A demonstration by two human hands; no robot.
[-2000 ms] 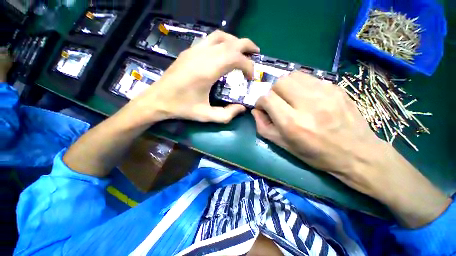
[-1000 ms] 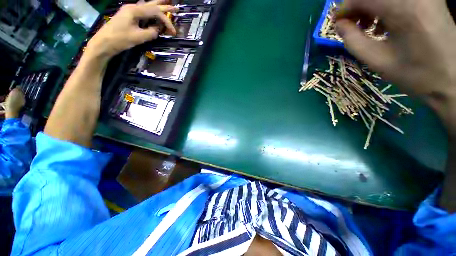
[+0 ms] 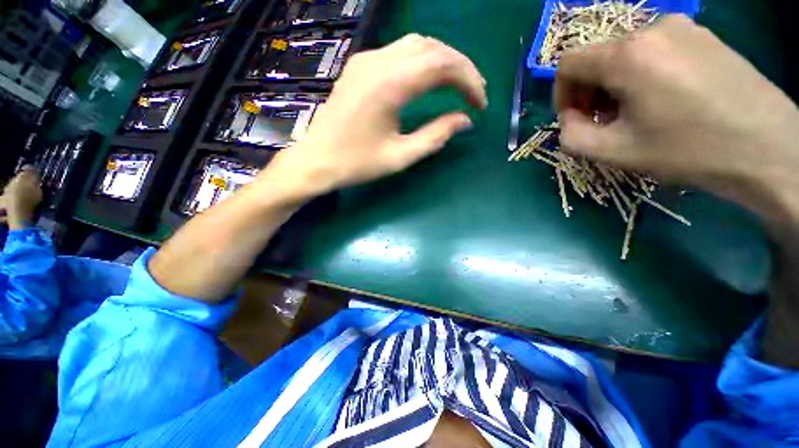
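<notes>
My left hand (image 3: 385,114) is over the green mat, just right of the black tray, with thumb and fingers apart and nothing between them. My right hand (image 3: 666,105) is above the loose heap of thin tan strips (image 3: 604,179), in front of the blue bin (image 3: 541,54). Its fingers are bent in towards the thumb. Whether a strip is between the fingertips cannot be made out. The bin holds more tan strips (image 3: 587,26). Phone mid-frames, such as one with an orange tab (image 3: 267,118), lie in pockets of the black tray (image 3: 188,118).
A thin dark tool (image 3: 517,96) lies left of the blue bin. Another person's hand (image 3: 21,197) and blue sleeve are at the far left by a dark tray (image 3: 66,166). The front edge of the green bench (image 3: 394,302) runs before my striped shirt.
My left hand has moved right, from the tray's frames to over the mat. My right hand has come down from the bin to the loose strips. The frame held earlier is out of my hands.
</notes>
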